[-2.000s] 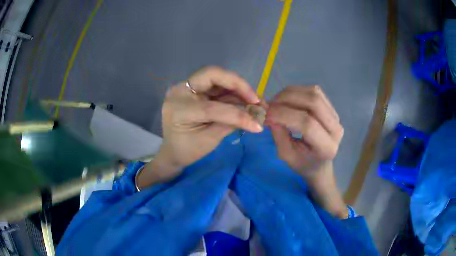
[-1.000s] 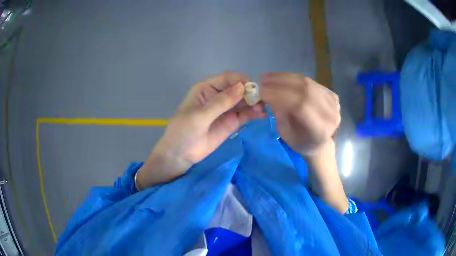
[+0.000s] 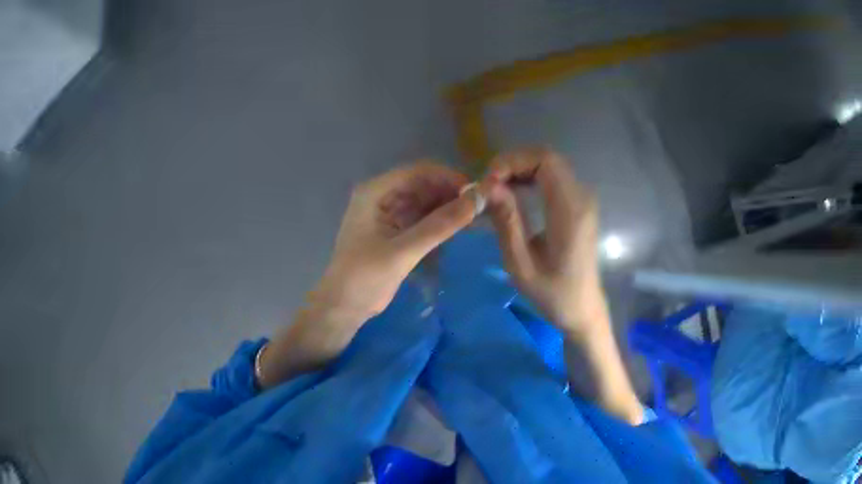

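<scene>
A small whitish finger cot (image 3: 478, 199) is between my fingertips in front of my chest. My left hand (image 3: 392, 232) pinches it between thumb and index finger. My right hand (image 3: 548, 236) has its thumb and index fingertips together at the cot's right side, touching or gripping its edge. The view is blurred, and the exact grip of the right fingertips is hard to tell. Both hands are bare, with blue sleeves below.
Grey floor with a yellow line (image 3: 586, 64) lies beyond my hands. At the right are a blue stool (image 3: 676, 364), a person in a blue smock (image 3: 794, 383) and the pale edge of a bench or frame (image 3: 747, 288). A pale object (image 3: 47, 57) shows at the upper left.
The view has turned, and a bench or frame edge now shows at the right. My right hand, blurred beside the cot a second ago, now has its fingertips at it. The cot stays in my left fingers.
</scene>
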